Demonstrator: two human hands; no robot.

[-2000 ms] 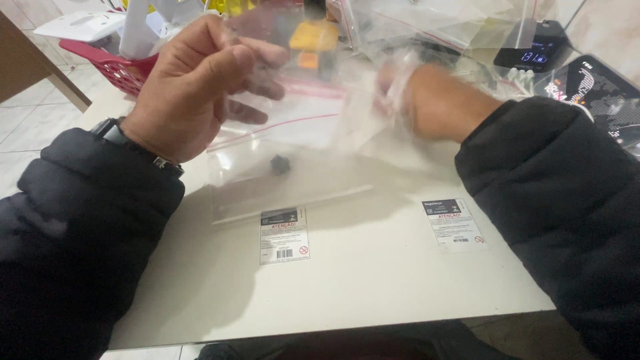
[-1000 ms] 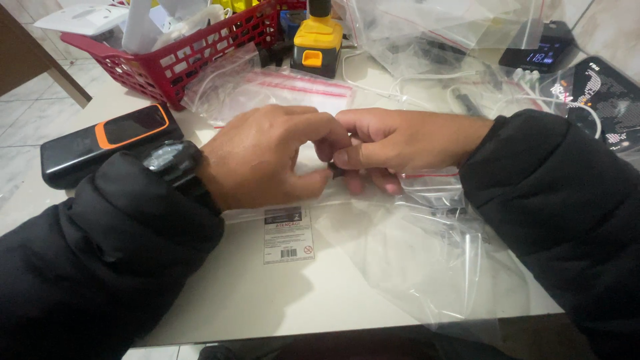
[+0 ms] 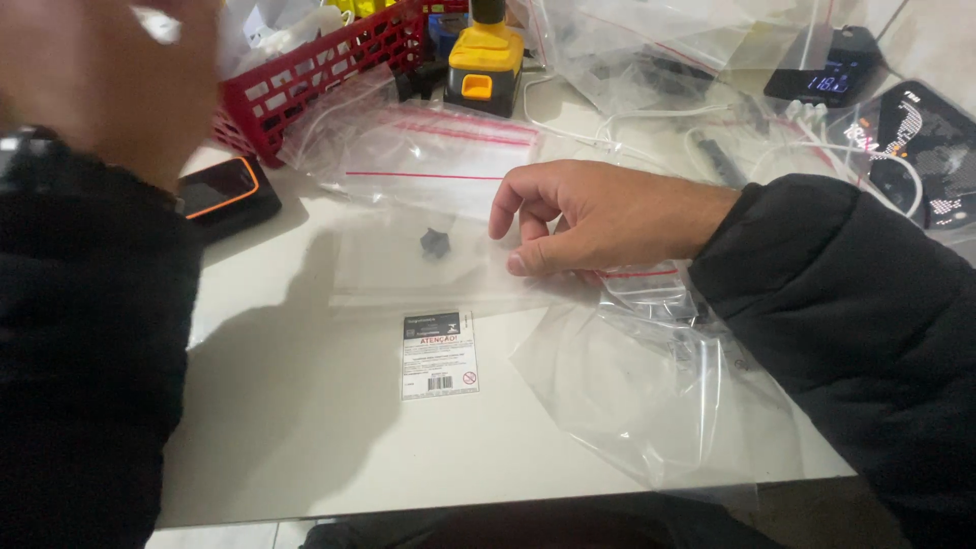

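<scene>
My right hand (image 3: 583,217) hovers or rests over the clear zip bags, fingers curled, thumb apart from the fingers, with nothing visible between them. Left of its fingertips, a small dark piece (image 3: 435,243) lies on or in a clear plastic bag (image 3: 374,263); which of the two I cannot tell. My left hand (image 3: 114,76) is raised at the upper left, blurred and cut off by the frame, its fingers out of sight. Below the bag a printed paper label (image 3: 441,357) lies on the white table. Another clear bag (image 3: 648,396) spreads from under my right hand to the table's front edge.
A red plastic basket (image 3: 328,72) holding assorted items stands at the upper left, beside a black device with orange trim (image 3: 229,194). Behind the bags stands a yellow-and-black tool battery (image 3: 484,69). White cables (image 3: 915,183), a digital display (image 3: 823,72) and a patterned black panel (image 3: 930,152) sit at right.
My hands, together at the centre one second ago, are now apart; the left has moved up and left. The dark piece on the bag is in view again. One label seen two seconds ago at right is now out of sight.
</scene>
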